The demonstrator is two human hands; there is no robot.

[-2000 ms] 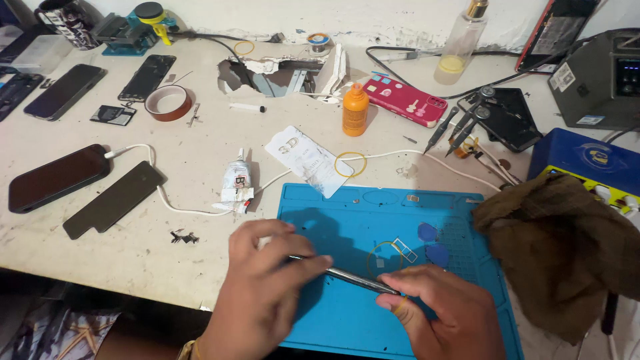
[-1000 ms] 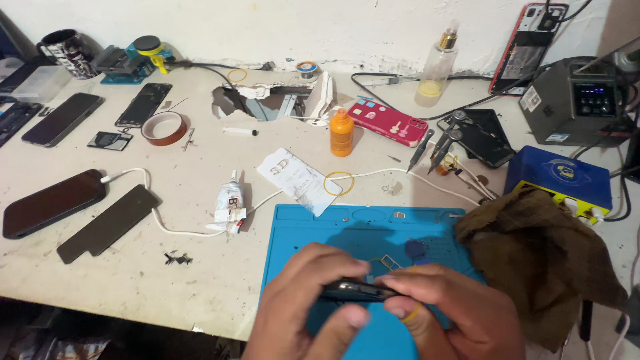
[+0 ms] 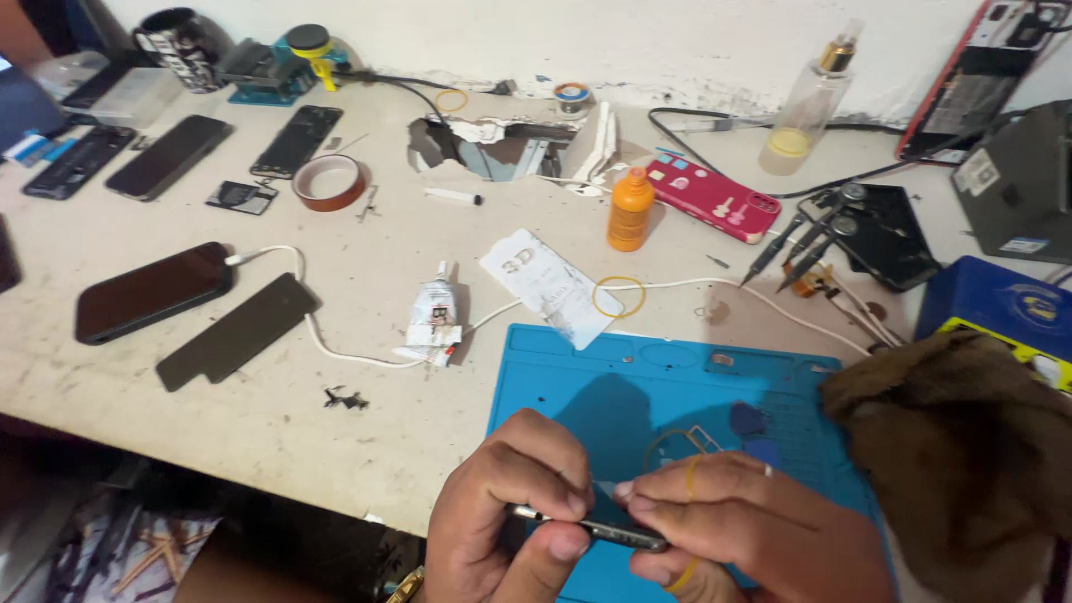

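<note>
My left hand (image 3: 523,511) pinches one end of a thin dark phone (image 3: 615,533), seen edge-on, between thumb and fingers. The other end lies in the fingers of my right hand (image 3: 737,523). A yellow rubber band (image 3: 688,477) runs across the right fingers and shows again near the right thumb. Below both hands is a blue silicone repair mat (image 3: 544,377). On it, just beyond the right fingers, are dark blue opening picks (image 3: 747,418), a small metal frame (image 3: 703,437) and another band. The phone's broad faces are mostly hidden.
Beyond the mat stand an orange bottle (image 3: 631,213), a glue tube (image 3: 433,322) and a paper slip (image 3: 548,285). A brown cloth (image 3: 955,452) overlaps the mat's right side. Tweezers (image 3: 775,251) lie at the back right. Left are a charging phone (image 3: 155,293) and a brown tape roll (image 3: 328,182).
The phone was held tilted two seconds ago, with the left fingers along its edge. A yellow rubber band now shows around the right fingers. Both hands stay on the phone.
</note>
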